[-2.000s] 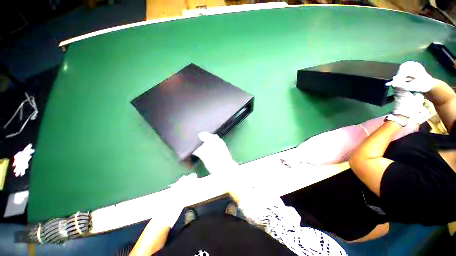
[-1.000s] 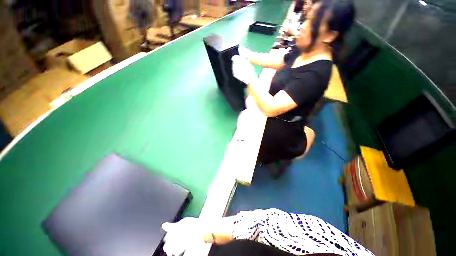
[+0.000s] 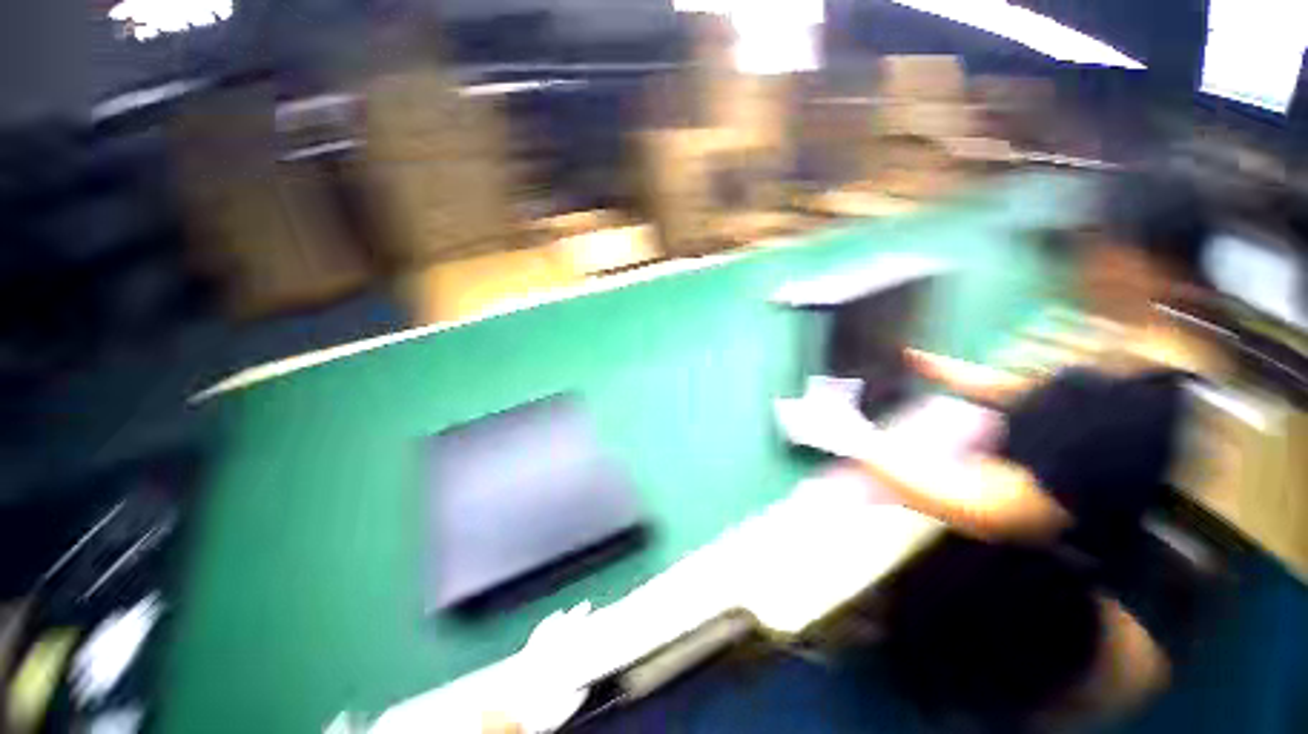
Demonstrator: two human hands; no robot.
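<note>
A wide, flat black housing [image 3: 531, 502] lies on the green belt [image 3: 316, 502], left of centre, with its smooth top up. The picture is strongly blurred. My right hand [image 3: 552, 657], in a white glove, is low over the white ledge, below the housing and seemingly apart from it. Its fingers are too blurred to read. A small pale tip at the bottom edge may be my left hand [image 3: 344, 723]; it is mostly cut off.
A neighbouring person [image 3: 1097, 445] at right has white-gloved hands at a second black housing [image 3: 868, 337], which stands up on the belt. A black surface at left holds white items [image 3: 115, 645] and a yellowish item [image 3: 46, 674]. Brown cartons [image 3: 703, 179] stand behind the belt.
The view has swung left and up from the aisle. My right hand was at the housing's near edge and now shows below it by the ledge. The neighbour's housing is still upright.
</note>
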